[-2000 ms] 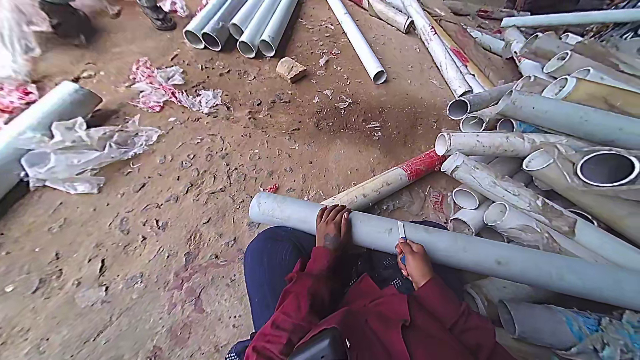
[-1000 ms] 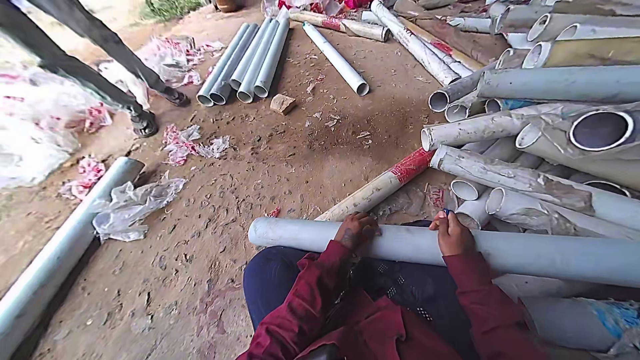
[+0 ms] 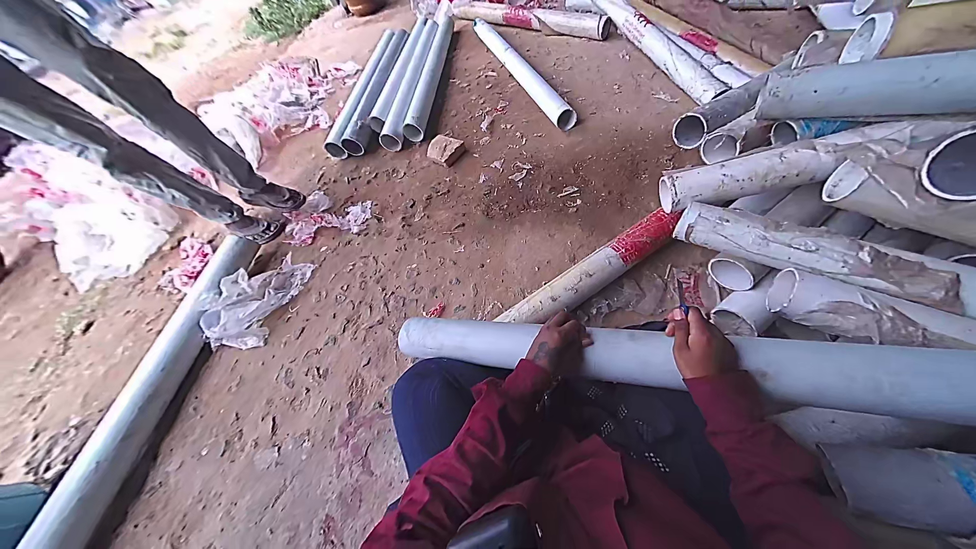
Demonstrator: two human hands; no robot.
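Observation:
A long grey plastic pipe [image 3: 473,341] lies across my lap, running off to the right edge. My left hand [image 3: 559,345] rests over the top of this pipe with its fingers curled on the far side. At the pipe's upper edge, my right hand [image 3: 700,345] is closed around a small blade tool with a blue handle [image 3: 685,309], its thin tip pointing away from me. Most of the handle is hidden in the fist. Just beyond the pipe, a dirty white pipe with a red wrapped end [image 3: 568,282] slants up to the right.
Wrapped and bare pipes [image 3: 823,252] are piled at the right. Several grey pipes [image 3: 396,84] lie side by side farther off, near a stone chunk [image 3: 445,150]. At left are a long pipe [image 3: 145,396], crumpled plastic film [image 3: 255,301] and a standing person's legs [image 3: 152,145].
The right hand, which had the blade tool lying across the pipe two seconds ago, now holds it upright at the far edge. The standing person's feet have come closer to the long left pipe.

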